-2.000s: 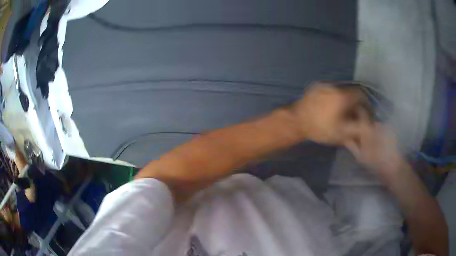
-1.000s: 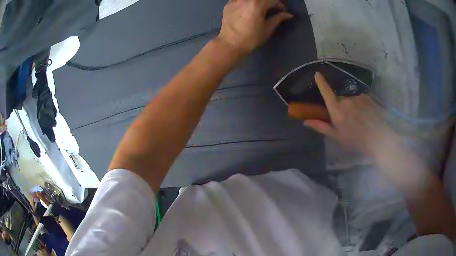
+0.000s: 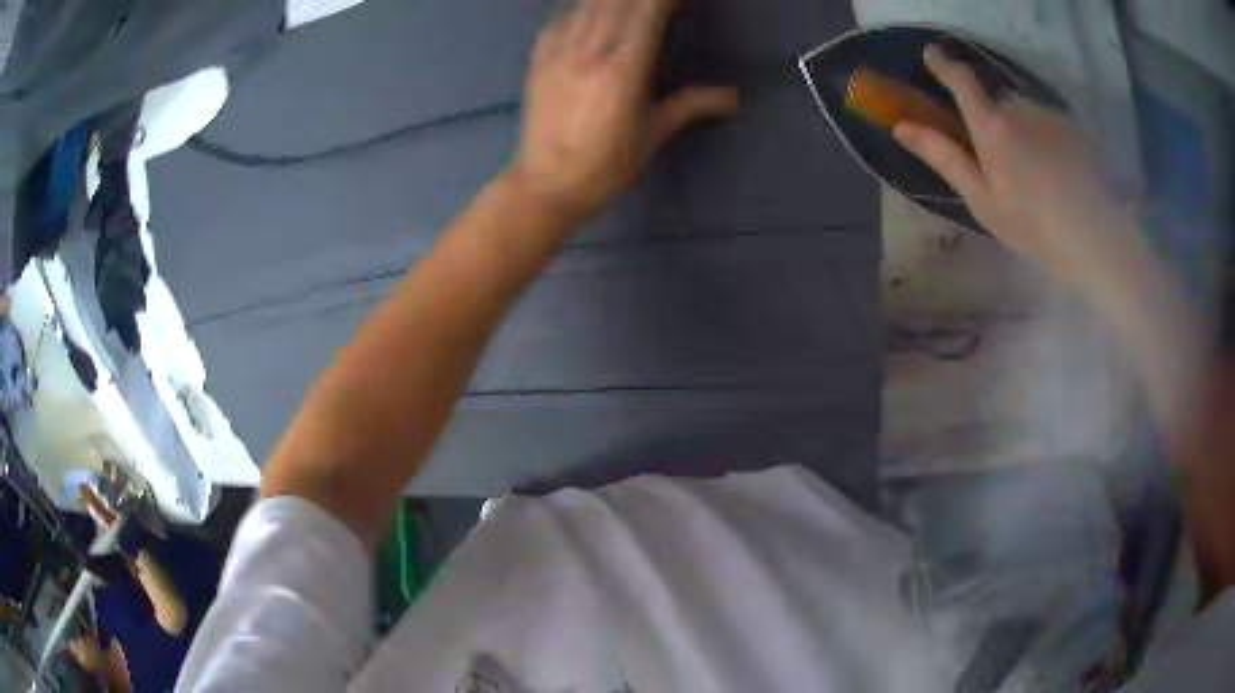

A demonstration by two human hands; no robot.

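A large dark grey garment panel [image 3: 704,318] lies on the white-covered pressing table [image 3: 995,393], with long seam lines running across it. My left hand [image 3: 596,108] lies on the far part of the panel, fingers extended and thumb apart, holding nothing. My right hand [image 3: 995,149] holds the steam iron [image 3: 880,136] by its orange-brown handle. The iron's tip points left and overlaps the panel's right edge near the top of the view. My right forearm is blurred.
White cloth with dark pieces [image 3: 122,257] lies at the table's far left. Another person [image 3: 142,596] is at the lower left. Something green [image 3: 402,562] shows below the table's near edge. More grey cloth hangs at the upper left.
The iron and my right hand have moved away from me and to the right. My left hand has shifted slightly left and nearer, now with its fingers flat on the panel.
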